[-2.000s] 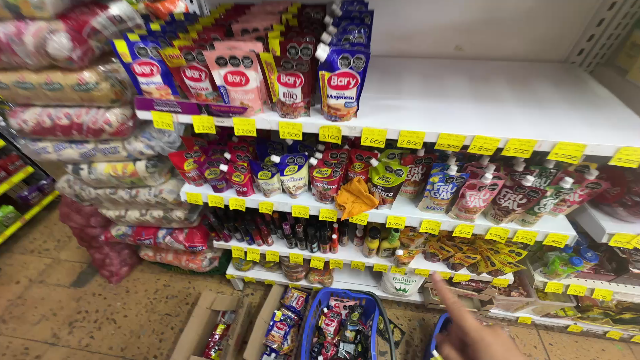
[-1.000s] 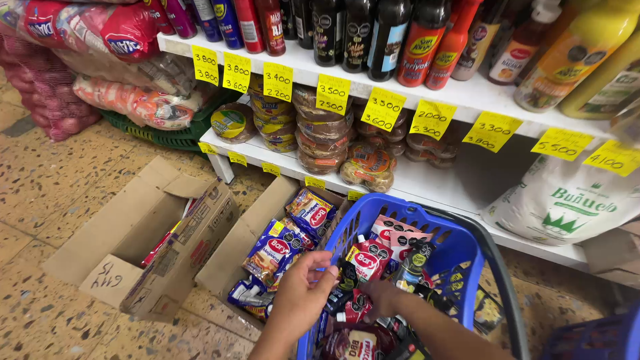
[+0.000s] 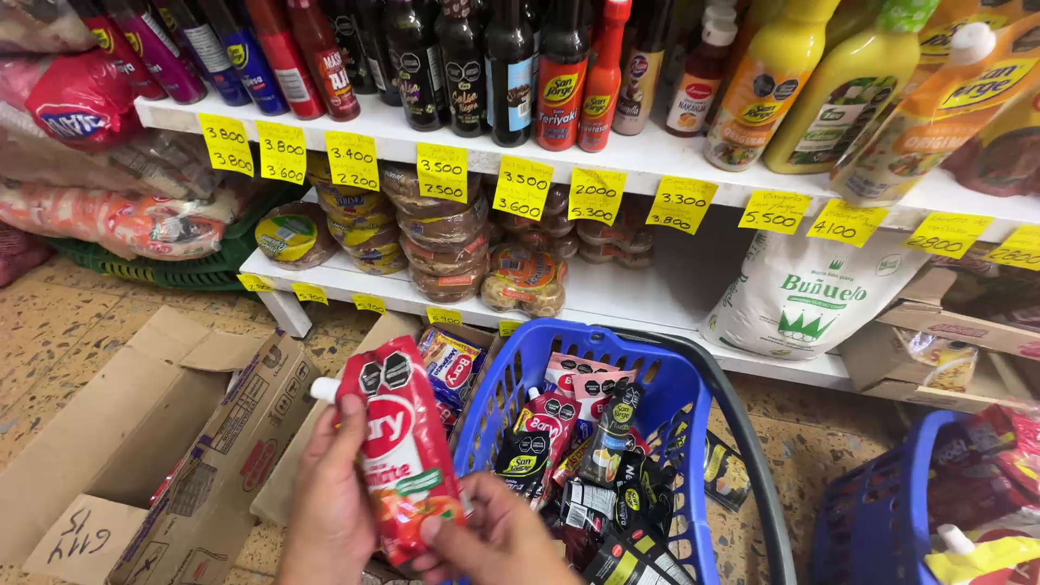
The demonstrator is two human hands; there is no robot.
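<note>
A red Bary tomato sauce pouch [image 3: 406, 455] with a white spout is held between my two hands, over the near left edge of the blue basket. My left hand [image 3: 333, 479] grips its left side near the spout. Its lower right corner is pinched by my right hand [image 3: 487, 528]. Inside the blue plastic basket [image 3: 695, 406] lie several sauce pouches, among them a red Bary pouch [image 3: 548, 418], pink ones and black San Jorge ones [image 3: 613, 431]. Behind the held pouch, a cardboard box [image 3: 296, 455] contains blue Bary pouches [image 3: 451, 366].
An open cardboard box [image 3: 97, 422] stands on the floor at left. Sauce bottles [image 3: 561, 81] line the upper white shelf [image 3: 390, 130]; wrapped round packages [image 3: 443, 236] and a white Buñuelo sack [image 3: 812, 292] sit below. Another blue basket [image 3: 869, 504] is at lower right, near small cartons [image 3: 959, 333].
Both hands, inside or over the basket's near left part one second ago, now hold up a red pouch. Two seconds ago one hand pointed toward the shelves. The view has swung down to the baskets.
</note>
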